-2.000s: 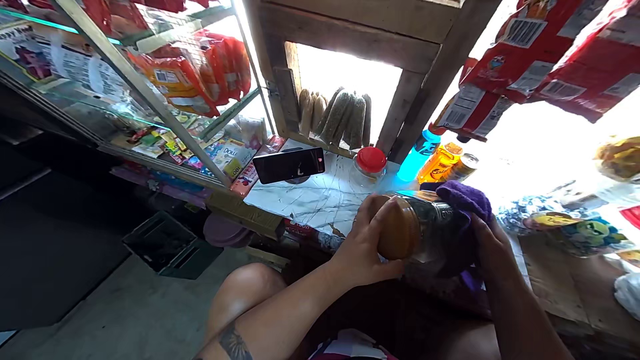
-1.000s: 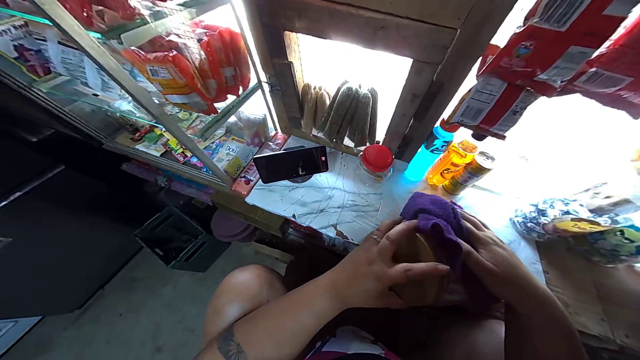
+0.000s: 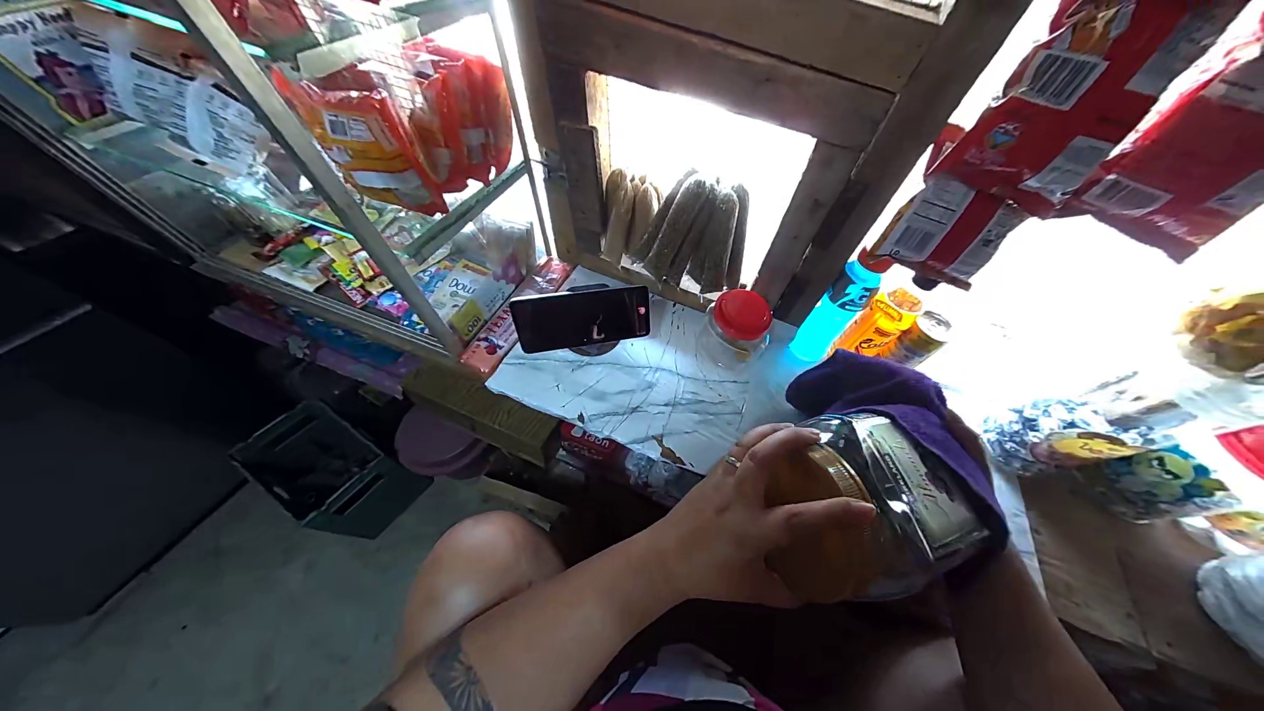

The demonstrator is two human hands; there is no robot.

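Observation:
A clear jar (image 3: 894, 504) lies tilted above my lap, its gold-brown lid facing left and a label on its side. The lid (image 3: 825, 523) is gripped by the spread fingers of my left hand (image 3: 750, 518), which wears a ring. Around the jar's far end and right side wraps a purple cloth (image 3: 889, 390). My right hand (image 3: 973, 464) holds the cloth against the jar, its fingers mostly hidden behind them.
On the marbled counter (image 3: 632, 395) stand a phone (image 3: 581, 319), a red-lidded jar (image 3: 741, 321), a blue bottle (image 3: 834, 311) and drink cans (image 3: 879, 321). Red packs (image 3: 1057, 128) hang at right. A glass case (image 3: 346, 197) is at left, above a dark bin (image 3: 331, 469).
The jar has turned so that its side and label show; one second ago the cloth and my hands covered most of it. Both hands have stayed on jar and cloth.

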